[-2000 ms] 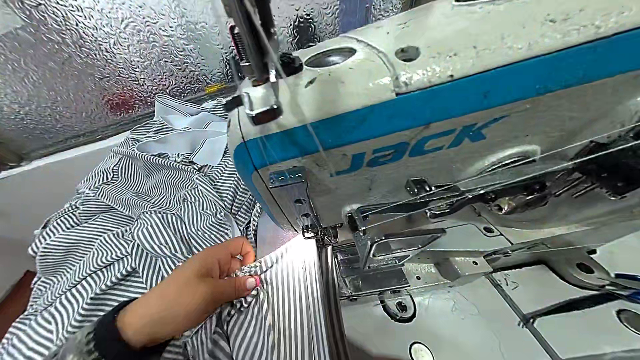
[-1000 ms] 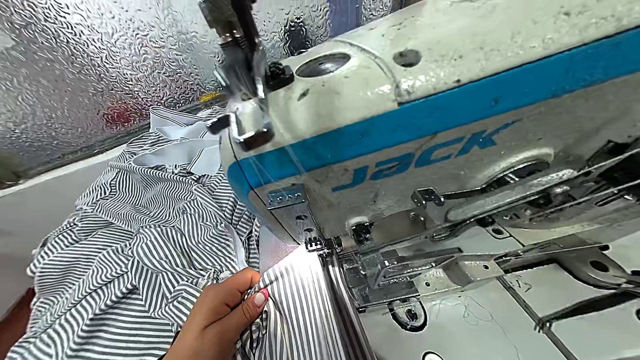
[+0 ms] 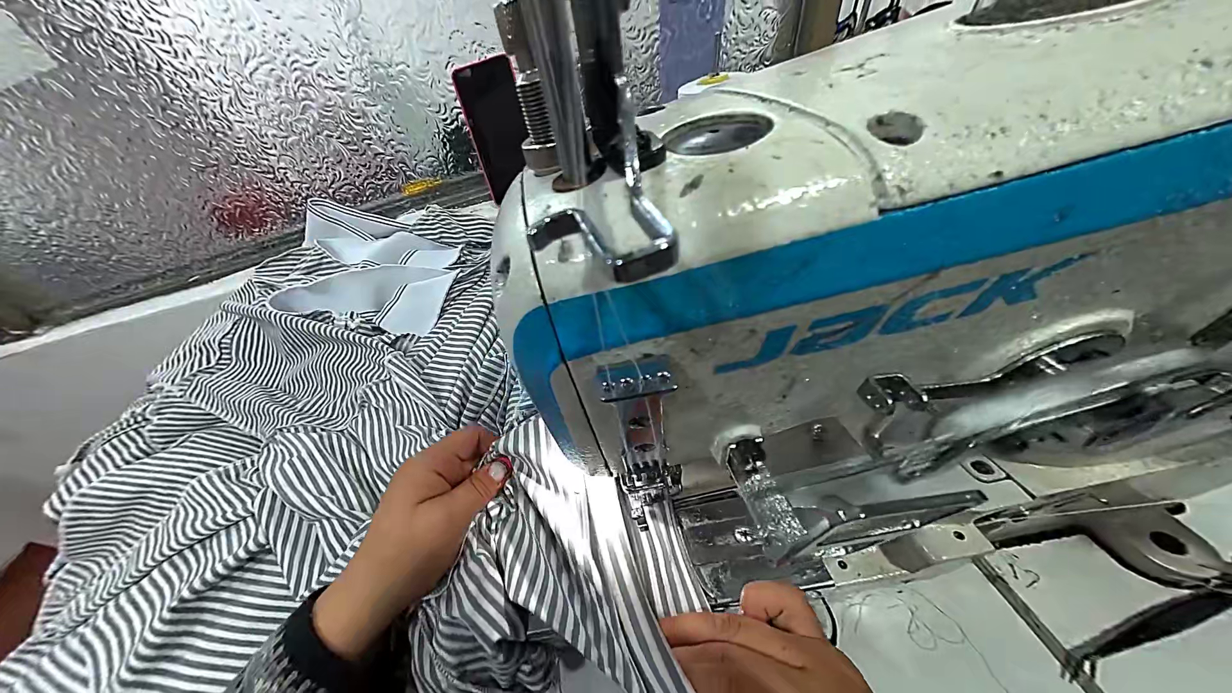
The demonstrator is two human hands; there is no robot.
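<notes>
Grey-and-white striped knit fabric runs under the presser foot of a Jack industrial sewing machine. My left hand pinches a gathered edge of it between thumb and forefinger, left of the foot. At the lower middle, my right hand lies at the fabric's right edge, just in front of the foot, its fingertips touching the strip; whether it grips is unclear. White threads come down from the machine head to the needle area, where a bright light shines on the cloth.
A large heap of striped fabric with pale bands covers the left side. A dark phone-like object stands behind the machine head, before a textured glass panel. Metal guide arms and loose thread bits lie right of the foot.
My right hand has come into view at the bottom, by the fabric edge. My left hand still holds the cloth left of the foot. The view has shifted closer to the machine head.
</notes>
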